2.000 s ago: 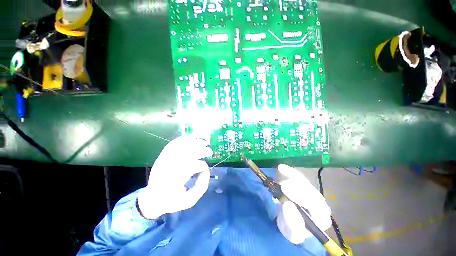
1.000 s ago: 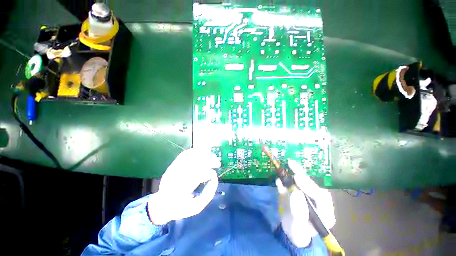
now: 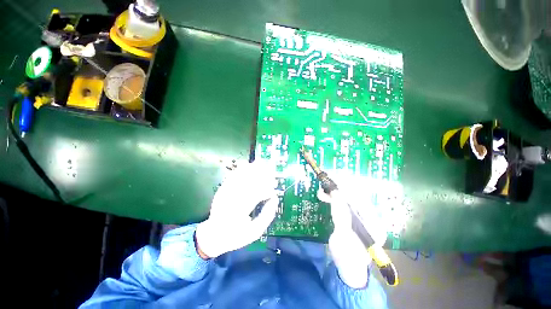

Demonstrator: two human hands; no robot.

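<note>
A large green printed circuit board (image 3: 362, 90) lies on the green mat, its lower part washed out by glare. My right hand (image 3: 350, 232), in a white glove, grips the yellow-and-black soldering iron (image 3: 357, 224). The iron's tip is over the middle left of the board; whether it touches a joint I cannot tell. My left hand (image 3: 241, 202), gloved in white, is at the board's lower left edge with thumb and fingers pinched. A thin solder wire (image 3: 289, 186) shows faintly from its fingertips over the board.
A black compartment tray (image 3: 162, 78) at upper left holds a bottle, a yellow sponge and a round tin. A green reel (image 3: 40, 61) and a blue-handled tool (image 3: 26, 114) are beside it. The iron stand (image 3: 456, 142) is at right. A clear plastic hood (image 3: 504, 30) is at upper right.
The view has shifted, so the board and trays sit lower, and the clear hood has come into view. The iron's tip has moved up the board. Both hands are further over the board.
</note>
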